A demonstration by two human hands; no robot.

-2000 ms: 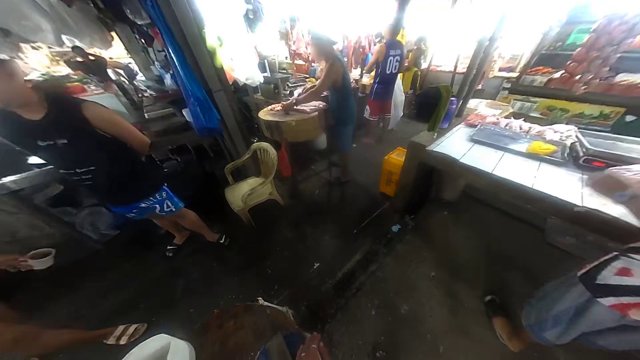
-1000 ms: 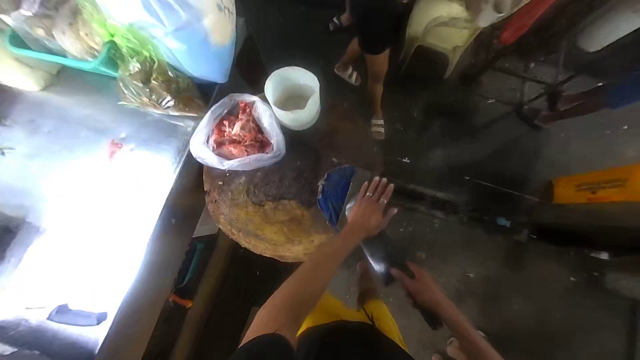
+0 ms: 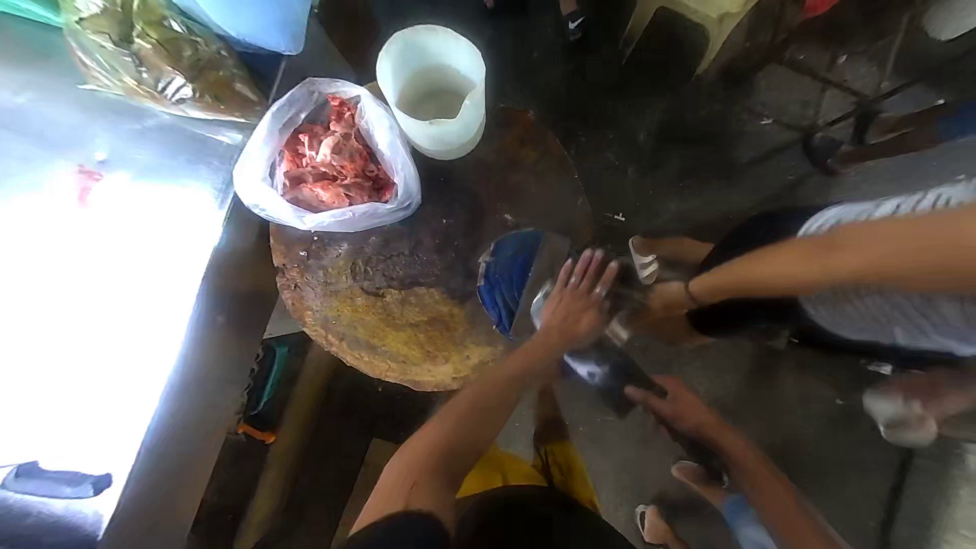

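My left hand (image 3: 576,305) lies palm down with fingers spread, over the right edge of a round wooden chopping block (image 3: 412,328). Under and beside it are a blue, plastic-like piece (image 3: 509,278) and something shiny; what it rests on is partly hidden. My right hand (image 3: 675,408) grips the dark handle of a broad-bladed tool, probably a cleaver (image 3: 598,370), whose blurred blade points up toward my left hand. On the block's far left sits a white plastic bag (image 3: 263,194) of cut raw meat (image 3: 332,164), next to a white plastic tub (image 3: 450,137).
Another person's hand (image 3: 663,305) reaches in from the right, close to my left hand. A bright metal table (image 3: 91,267) runs along the left, with a filled clear bag (image 3: 164,69) on it. A plastic chair (image 3: 717,15) and people's feet are beyond.
The other person's arm has come in from the right. My left hand stays by the blue piece, and my right hand keeps hold of the tool. Earlier, the view faced out over the market.
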